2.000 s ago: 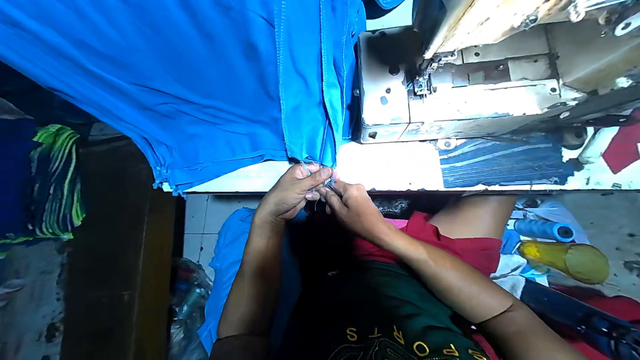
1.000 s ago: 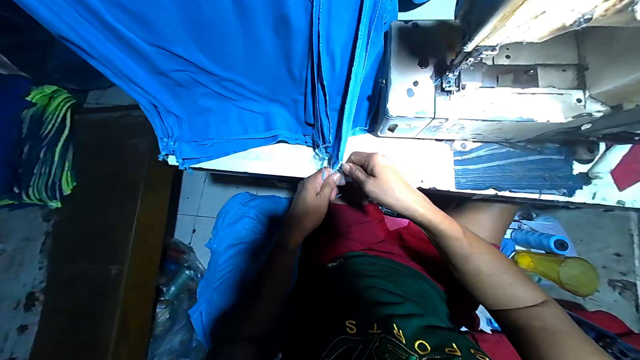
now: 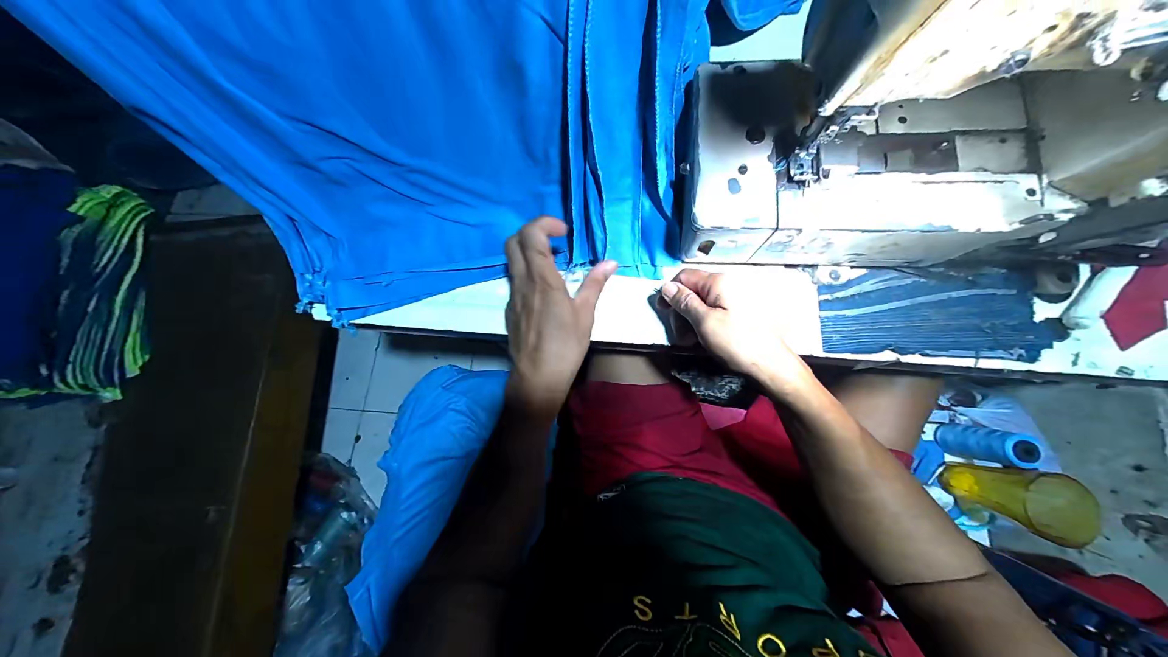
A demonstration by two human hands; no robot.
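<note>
Blue fabric pieces with stitched seams lie over the white table edge, left of a sewing machine. My left hand rests flat at the fabric's lower edge, fingers apart, holding nothing. To its right, my right hand is over the table edge with thumb and fingertips pinched together. Something small and dark shows at those fingertips, too small to name. The fabric's lower right corner is close to the right fingertips.
Striped dark blue fabric lies on the table below the machine. At lower right are a blue thread cone and a yellow cone-shaped object. Light blue cloth hangs below the table beside a plastic bag. Green-striped fabric is far left.
My hands, together at the fabric's lower edge before, have moved apart. The left hand has let go and opened onto the fabric's edge; the right hand is now off to the right.
</note>
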